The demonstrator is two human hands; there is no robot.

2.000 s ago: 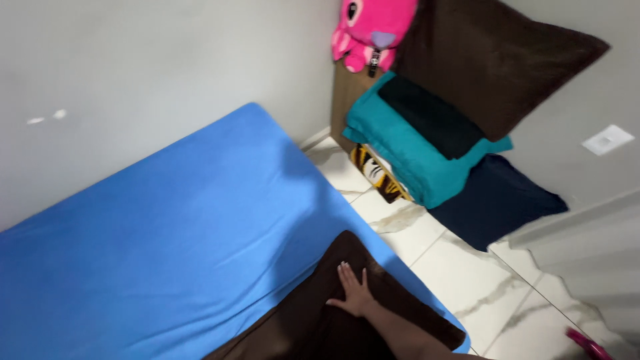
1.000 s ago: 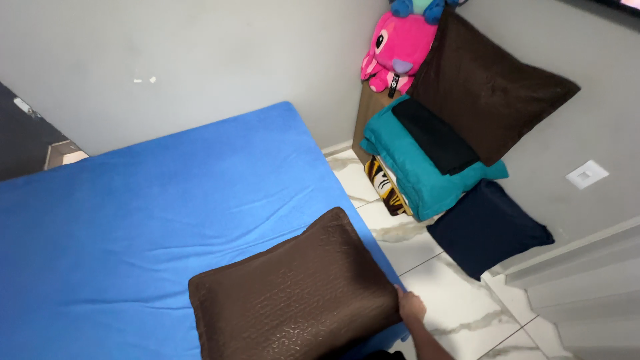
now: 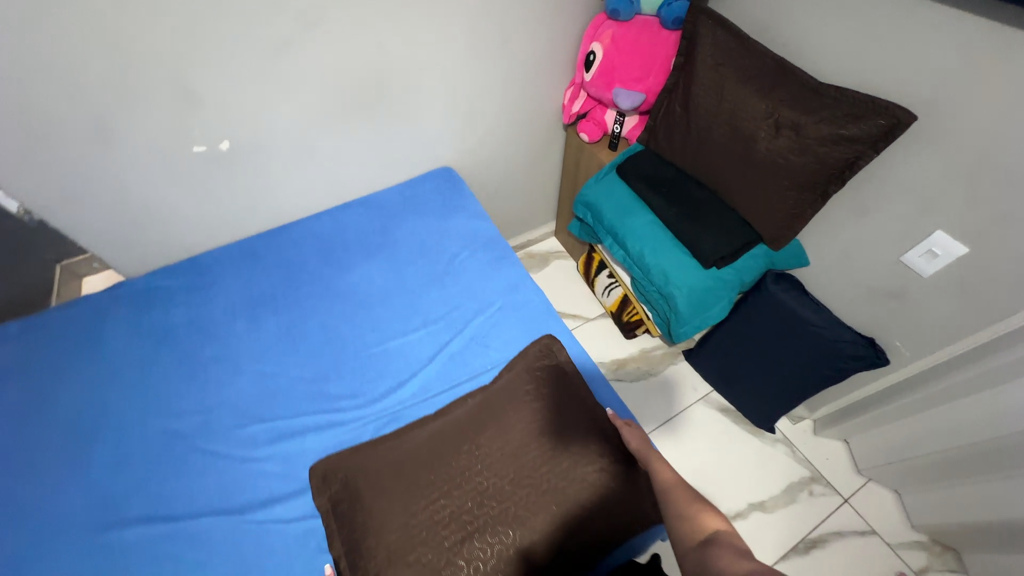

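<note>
A brown pillow with an embossed pattern (image 3: 480,472) lies flat on the blue fitted sheet (image 3: 336,320) of the bed, near its right edge. My right hand (image 3: 634,438) rests against the pillow's right side, fingers at its edge; whether they grip the fabric is not clear. Only a fingertip of my left hand (image 3: 329,570) shows, at the pillow's lower left edge by the bottom of the view; the rest of that hand is out of sight.
Beyond the bed stand a pink plush toy (image 3: 632,64) with a remote control (image 3: 617,130), a second brown pillow (image 3: 768,120), teal bedding (image 3: 664,248), a folded black cloth (image 3: 688,204), a patterned blanket (image 3: 612,292) and a navy pillow (image 3: 788,348). A light switch (image 3: 934,253) is on the wall.
My right hand was spread on top of the brown pillow two seconds ago and is now at its right side. The pillow now shows more fully, and a left fingertip has appeared.
</note>
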